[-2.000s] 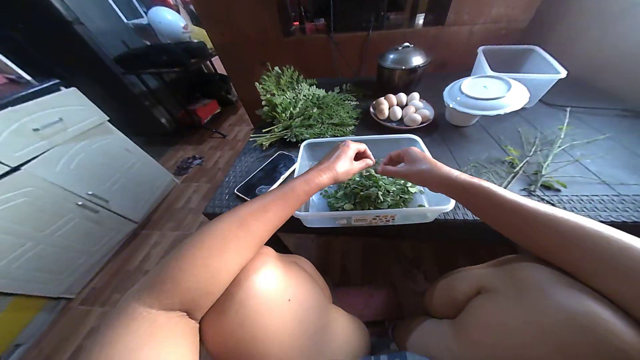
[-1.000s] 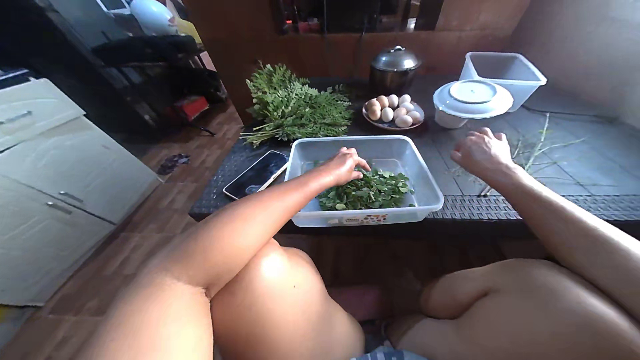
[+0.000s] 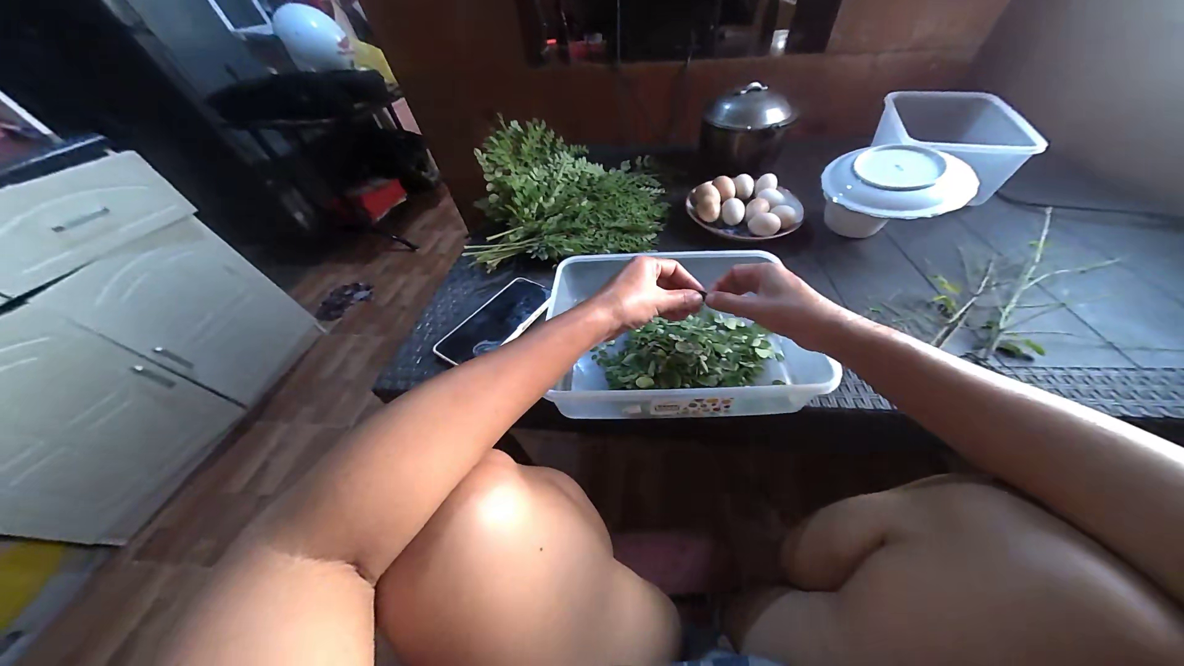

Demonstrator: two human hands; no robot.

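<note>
My left hand (image 3: 655, 294) and my right hand (image 3: 770, 298) meet fingertip to fingertip above a translucent plastic tub (image 3: 805, 379). Between the pinched fingers is something small and dark, too small to name; it may be a bit of leaf or stem. Small loose green leaves (image 3: 689, 351) lie heaped in the tub below the hands. Behind the tub, to the left, rests a bundle of leafy green sprigs (image 3: 573, 199). Bare stems (image 3: 1017, 287) with a few leaves lie on the woven table to the right.
A plate of eggs (image 3: 745, 208), a lidded metal pot (image 3: 747, 120), a white bowl covered by an upturned plate (image 3: 899, 176) and a rectangular plastic container (image 3: 967, 129) stand behind. A smartphone or tablet (image 3: 495, 319) lies left of the tub, near the table's edge.
My right hand has come back from over the stems at the right to meet my left hand. My left hand has lifted from the leaves in the tub.
</note>
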